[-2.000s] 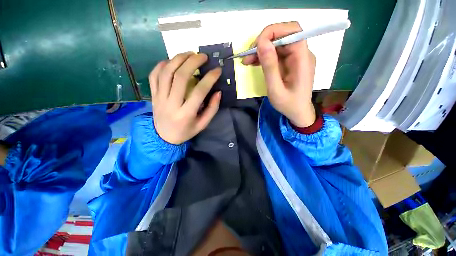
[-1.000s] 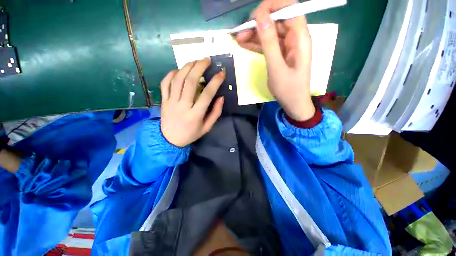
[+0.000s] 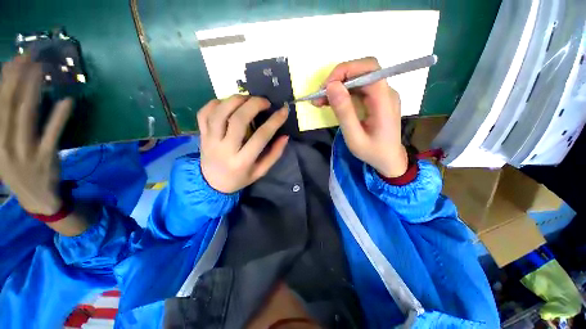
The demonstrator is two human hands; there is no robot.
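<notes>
A black circuit board (image 3: 270, 78) lies on the left part of a yellow-white sticker sheet (image 3: 385, 32) on the green mat. Small pale pieces show near its top. My left hand (image 3: 241, 138) rests on the board's lower left part, fingers spread, pressing it and hiding that part. My right hand (image 3: 369, 115) holds silver-grey tweezers (image 3: 392, 69). Their tips meet the board's right side, beside my left index fingertip. Whether the tips hold a piece is too small to tell.
A neighbour's hand (image 3: 29, 135) is at the left, by another dark board (image 3: 61, 58). A seam (image 3: 151, 61) crosses the mat. White printed sheets (image 3: 514, 96) curve along the right edge. An open cardboard box (image 3: 491, 199) is below the bench at right.
The tweezers have moved from the sheet's top strip down to the board's right side. My left hand has shifted lower on the board. A neighbour's hand and another board have come into view at left.
</notes>
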